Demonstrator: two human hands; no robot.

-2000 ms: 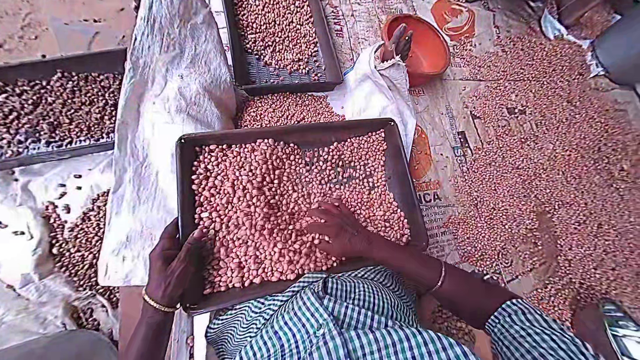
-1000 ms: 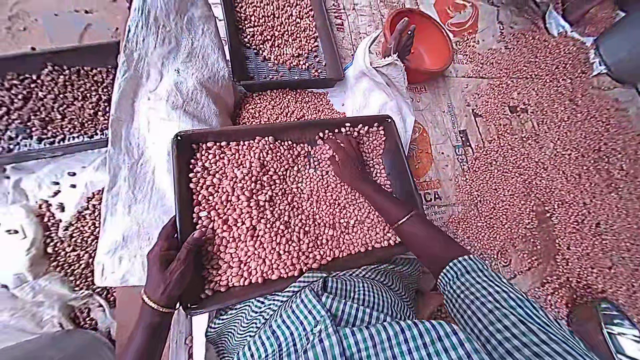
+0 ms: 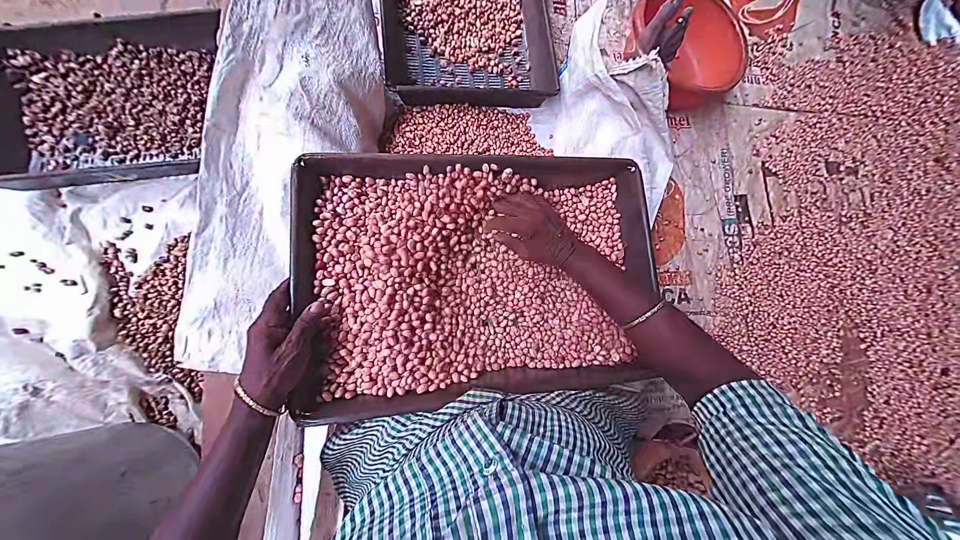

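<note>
A dark rectangular tray [image 3: 465,166] spans the middle of the view in front of my checked shirt. It is filled with reddish-pink peanut kernels [image 3: 420,277]. My left hand [image 3: 289,345] grips the tray's left side, thumb over the rim and a bangle at the wrist. Inside the tray, toward the upper right, my right hand [image 3: 525,229] rests on the kernels with fingers bent toward the left; whether any are held under it is hidden. The kernels lie thicker left of this hand and thinner to its right.
Beyond the tray stands another dark tray [image 3: 480,96] with a slotted base, above piled kernels [image 3: 469,131]. Someone's hand [image 3: 664,30] is by an orange bowl [image 3: 712,52] and white sack [image 3: 611,112]. Kernels cover the right floor. A tray of darker kernels [image 3: 112,105] stands left.
My right hand has moved within the tray, from its lower middle to the upper right, then slightly left. More kernels are heaped on its left side. My left hand keeps hold of the tray's left edge.
</note>
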